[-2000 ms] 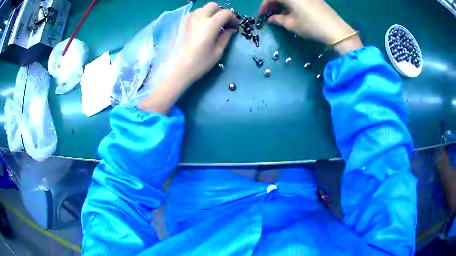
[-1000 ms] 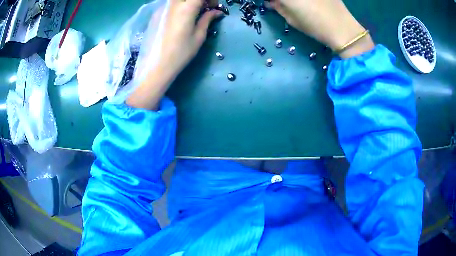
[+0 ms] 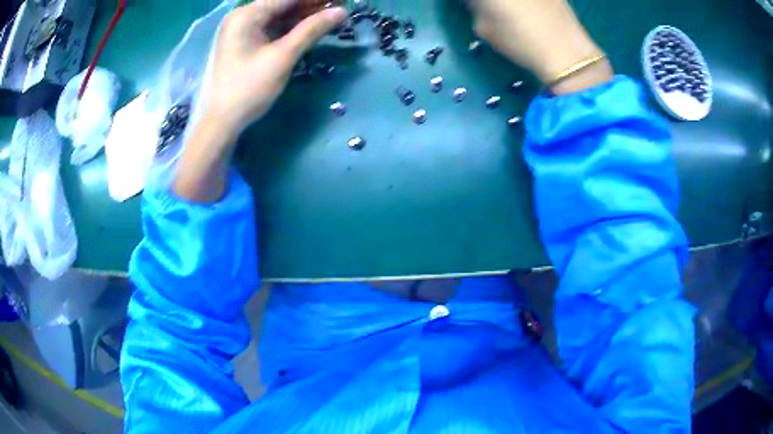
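Observation:
A pile of dark screws (image 3: 388, 36) lies on the green bench top at the upper middle. Several single screws with shiny round heads stand below it, one (image 3: 356, 143) nearest me. My left hand (image 3: 269, 51) is left of the pile, thumb stretched toward it; its fingertips are partly hidden and I cannot tell what they hold. My right hand (image 3: 517, 30) is right of the pile, its fingers cut off by the top edge. A clear plastic bag (image 3: 182, 72) with dark screws inside lies behind and beside my left wrist.
A white dish (image 3: 688, 106) of small grey parts sits at right. At left are a white paper (image 3: 127, 148), a white bundle (image 3: 87, 119) with a red stick (image 3: 103, 49), a long pale wrapped bundle (image 3: 47, 203) and a metal box (image 3: 42, 51).
The view has shifted somewhat. My left hand has moved left, away from the pile, and dark screws now show beneath it. My right hand's fingers have passed out at the top edge.

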